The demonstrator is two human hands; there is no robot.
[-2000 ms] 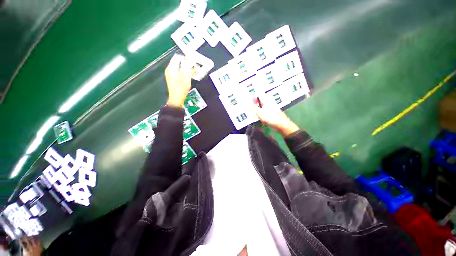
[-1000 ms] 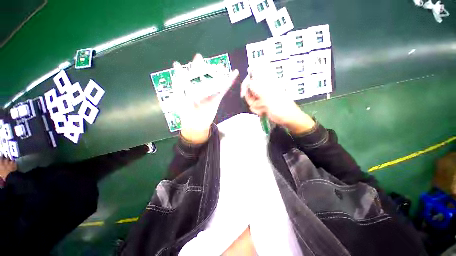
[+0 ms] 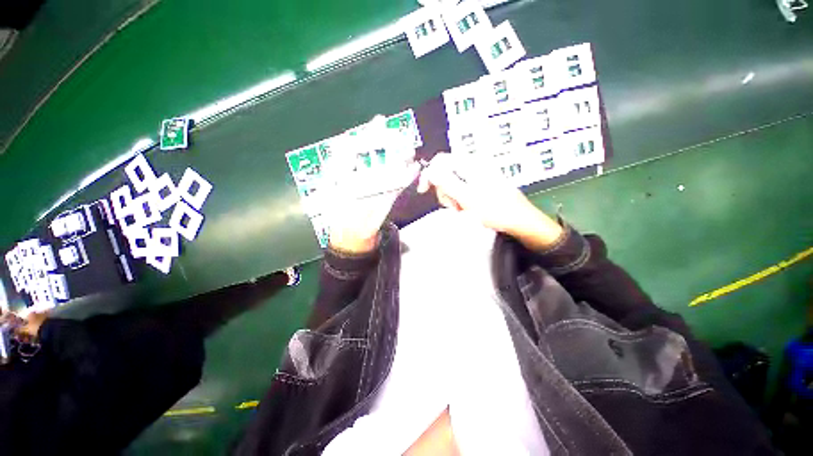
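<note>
My left hand (image 3: 361, 218) is washed out by glare and holds a white square assembly (image 3: 373, 160) with small green slots above the circuit boards. My right hand (image 3: 472, 196) is beside it on the right, fingers closed around a slim hand tool that is almost wholly hidden; its thin tip seems to meet the assembly's right edge. Green circuit boards (image 3: 306, 161) lie in rows under and around my left hand, partly covered. A neat block of white square assemblies (image 3: 544, 120) lies on the black mat (image 3: 434, 125) to the right.
Loose white assemblies (image 3: 502, 46) lie beyond the block. A single circuit board (image 3: 176, 134) lies near the bench's far edge. White frames (image 3: 190, 187) are heaped at left. Another person's hand (image 3: 31, 323) and dark sleeve are at far left. Green floor with a yellow line (image 3: 749, 278) is at right.
Over two seconds, my left hand has moved from the loose assemblies to above the boards, with an assembly in it. My right hand has left the block and come close to my left. The view has shifted.
</note>
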